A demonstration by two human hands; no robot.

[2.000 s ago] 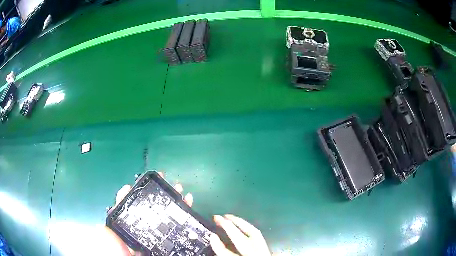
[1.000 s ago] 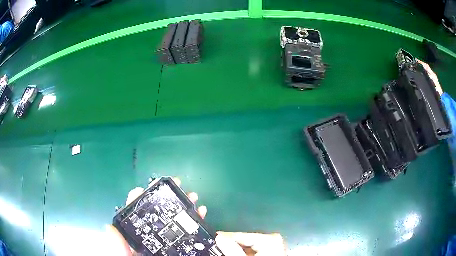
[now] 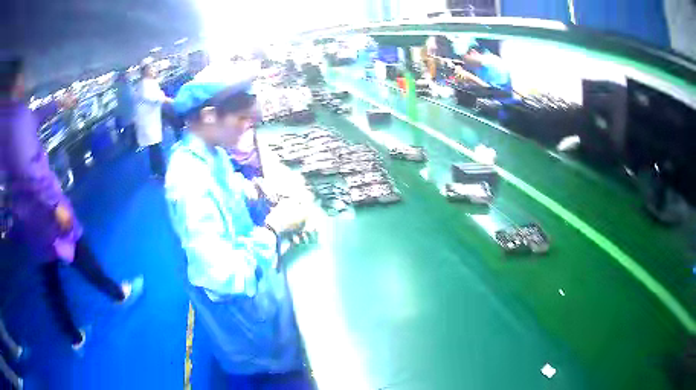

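Observation:
Neither of my hands shows in this blurred view, nor does the black housing with the circuit board. Nearest in front of me is the green bench mat (image 3: 427, 305). A small white square (image 3: 548, 371) lies on it at the bottom right. A speckled black-and-white assembly (image 3: 523, 238) lies farther up, left of the bright green tape line. Another assembly (image 3: 468, 192) lies beyond it, against a dark block (image 3: 475, 172).
A worker in a light blue smock and cap (image 3: 221, 221) stands at the bench's left edge, hands over it. Many assemblies (image 3: 343, 164) lie in rows beyond. A person in purple (image 3: 34, 175) is on the blue floor (image 3: 130, 327). Dark monitors (image 3: 656, 129) stand at right.
The view has swung left and up along the line. The board-filled housing, both my hands, the opened units and the stacked housings at right have left the picture.

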